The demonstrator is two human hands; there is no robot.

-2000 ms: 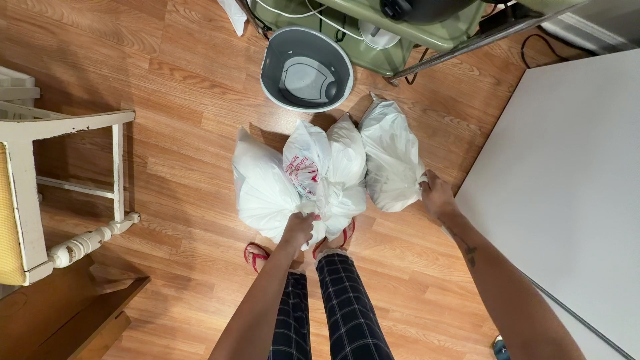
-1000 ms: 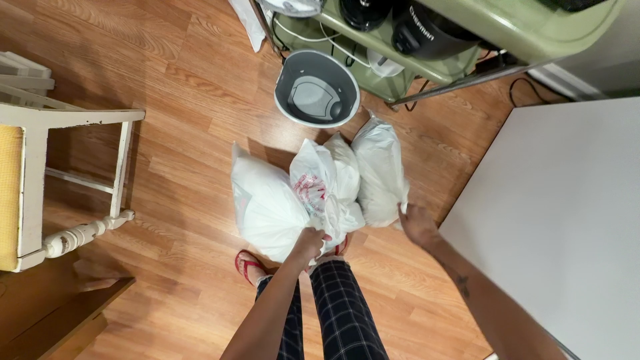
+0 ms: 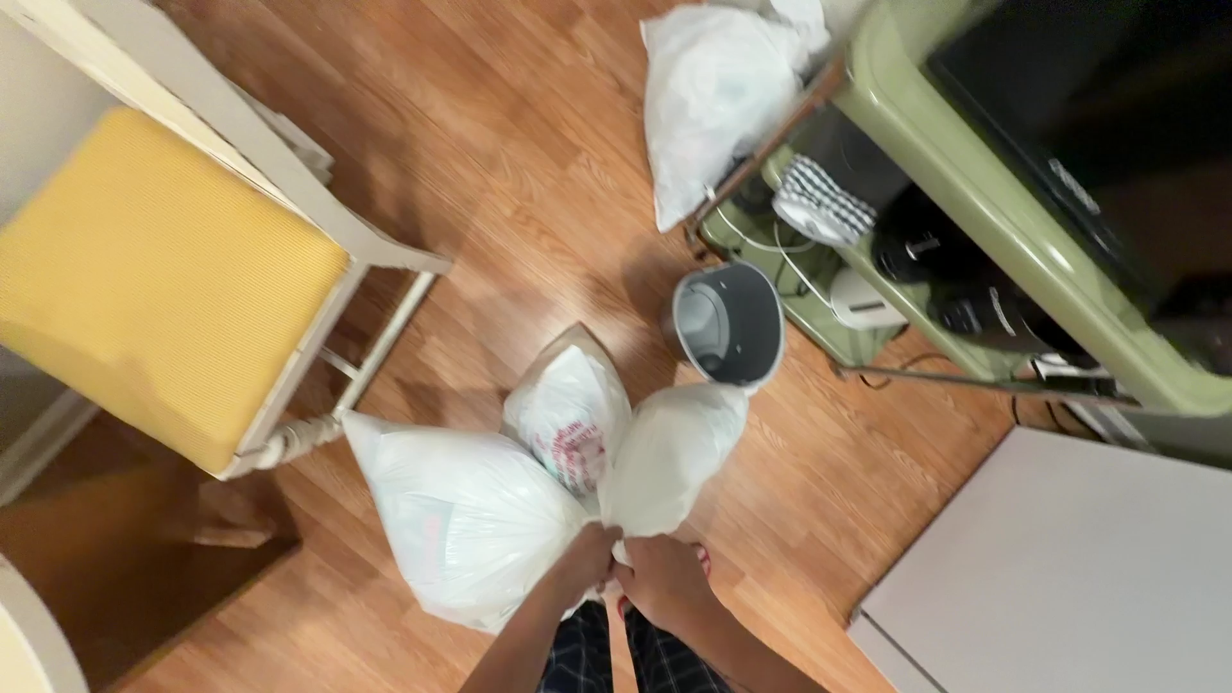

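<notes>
Several full white plastic bags hang or rest in a bunch in front of my legs. The large bag (image 3: pixel 472 520) is on the left, a bag with red print (image 3: pixel 576 423) is in the middle, and another white bag (image 3: pixel 679 452) is on the right. My left hand (image 3: pixel 589 558) grips the gathered bag tops. Right beside it, my right hand (image 3: pixel 664 577) is closed on the top of the right bag. The two hands touch or nearly touch, and the exact split of handles between them is hidden.
A grey bin (image 3: pixel 729 322) stands just beyond the bags, beside a green shelf cart (image 3: pixel 1039 207) with appliances and cords. Another white bag (image 3: pixel 717 96) lies farther off. On the left are a yellow-seated chair (image 3: pixel 164 289) and brown wooden furniture (image 3: pixel 125 549); a white panel (image 3: pixel 1068 568) is at right.
My right hand has come in beside my left, bringing the right bag's top with it. The bags are now drawn together at my hands. The view has turned and shifted.
</notes>
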